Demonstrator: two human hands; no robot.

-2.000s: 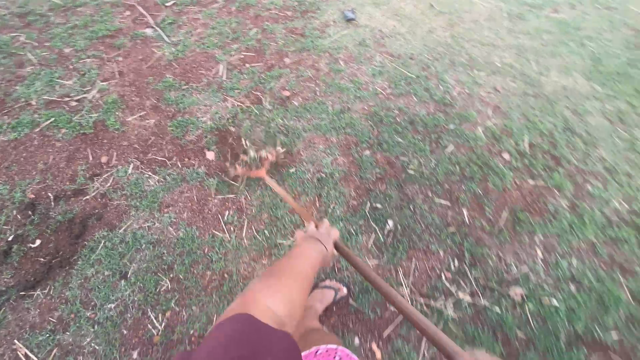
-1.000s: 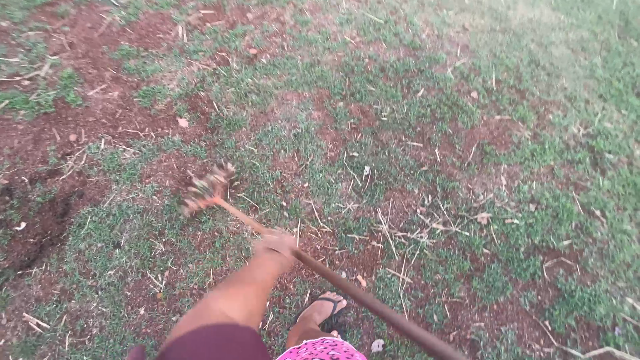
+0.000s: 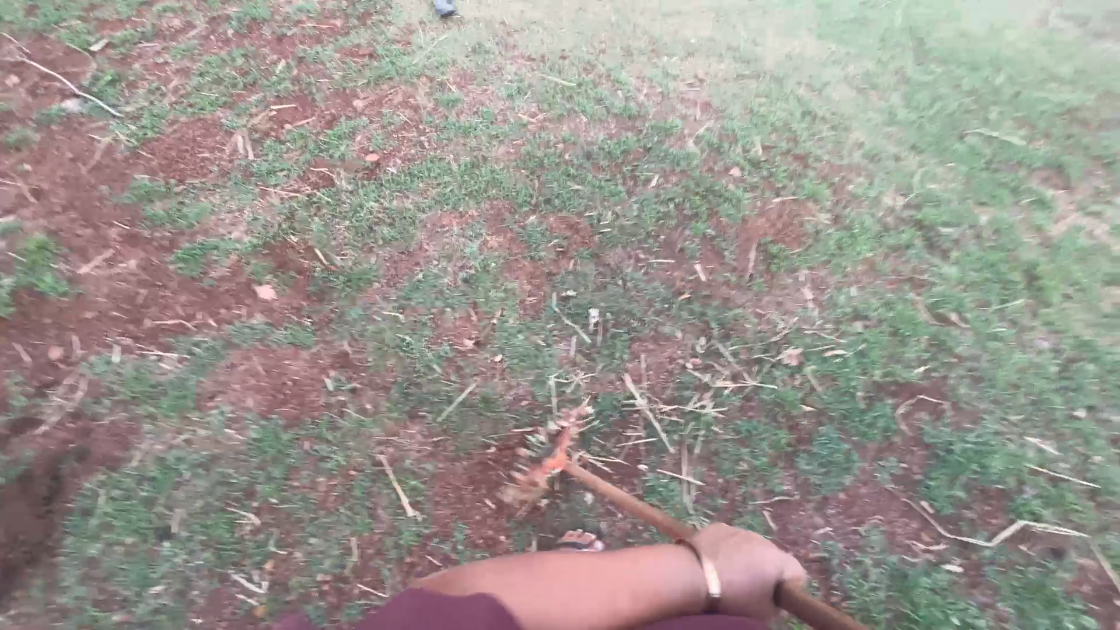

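My left hand (image 3: 744, 569), with a bangle at the wrist, is closed around the wooden handle of a rake (image 3: 632, 507) at the lower right of the head view. The handle slopes down to the right, out of the frame. Its small orange head (image 3: 556, 459) is on or just over the ground left of my hand, blurred, with dry bits of plant around its tines. My right hand is not in view.
Patchy grass and reddish soil (image 3: 289, 385) surround the rake, with dry stalks (image 3: 647, 411) scattered about. My sandalled foot (image 3: 579, 541) shows just below the rake head. Darker, uneven soil (image 3: 52, 490) lies at left. A small dark object (image 3: 445, 8) sits at the top edge.
The rake head has come from the left in toward my foot, and my left hand has moved right and down with the handle. My right hand, partly visible at first, is out of view.
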